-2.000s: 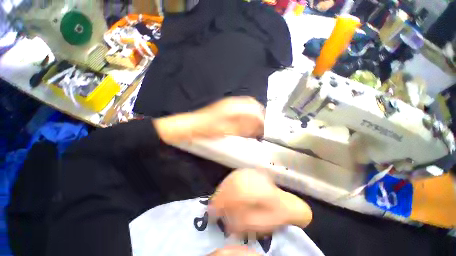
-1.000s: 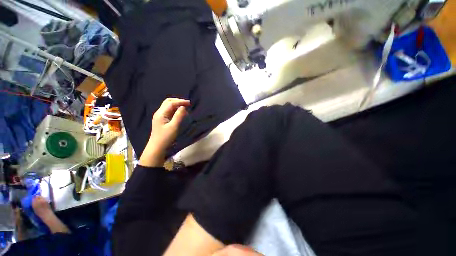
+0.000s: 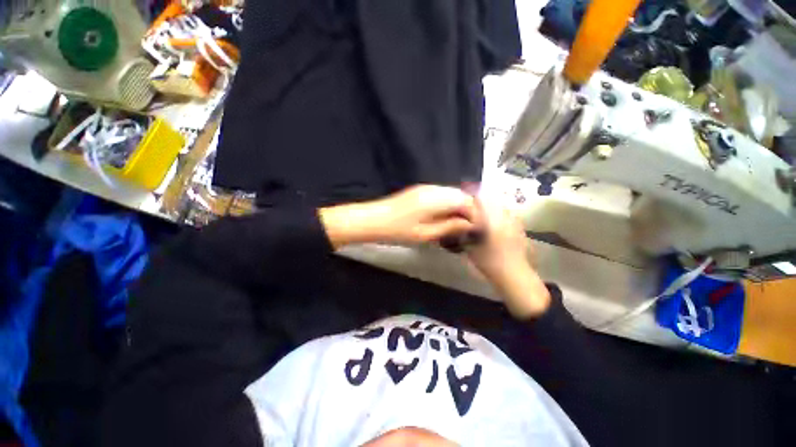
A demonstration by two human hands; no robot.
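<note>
A large black garment piece point(image 3: 349, 105) lies flat on the white table, left of the cream-white sewing machine point(image 3: 655, 175) marked "TYPICAL". My left hand point(image 3: 423, 216) is at the garment's near right corner, its fingers closed on a small dark bit of cloth edge. My right hand point(image 3: 499, 247) meets it from the right, fingertips touching or overlapping the left ones. The right fingers are blurred, and what they hold cannot be told. The needle area point(image 3: 541, 179) is a little right of and beyond my hands.
A blue bin point(image 3: 701, 306) with white pieces and a pale strip point(image 3: 655, 301) is at right. A yellow bin point(image 3: 153, 155) and a second machine with a green wheel point(image 3: 87, 39) are at left. An orange thread cone point(image 3: 600, 39) stands above the machine head.
The view has swung back toward the machine table. My left hand, partly open over the garment a second ago, is now closed at its near corner. My right hand has come up beside it.
</note>
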